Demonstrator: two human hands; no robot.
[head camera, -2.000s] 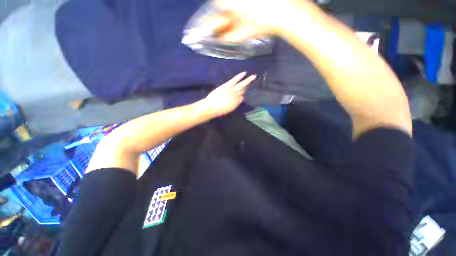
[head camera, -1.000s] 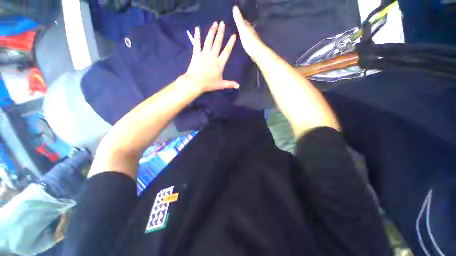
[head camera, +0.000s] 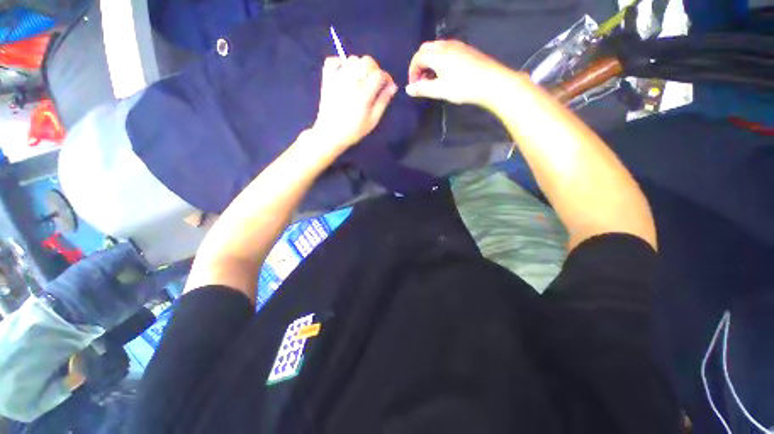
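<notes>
A navy garment lies over the rounded end of the light-grey padded board. It has a small pale ring and a short white mark by my left fingers. My left hand is on the garment with its fingers curled. My right hand is just to its right, over the cloth, with fingers and thumb bent together. Whether either hand pinches cloth is too blurred to tell. The steam iron, with its orange-brown handle and shiny cover, stands right of my right hand, partly behind that forearm.
A black hose runs off right from the iron. A white strip lies at the far left of the table. Dark cloth fills the right side. A person's light-green clothing shows at lower left. Blue lattice crates show below the board.
The iron was in my right hand and now stands at the right, released. Both hands were flat with fingers extended a second ago; now their fingers are curled, and the right hand is lower.
</notes>
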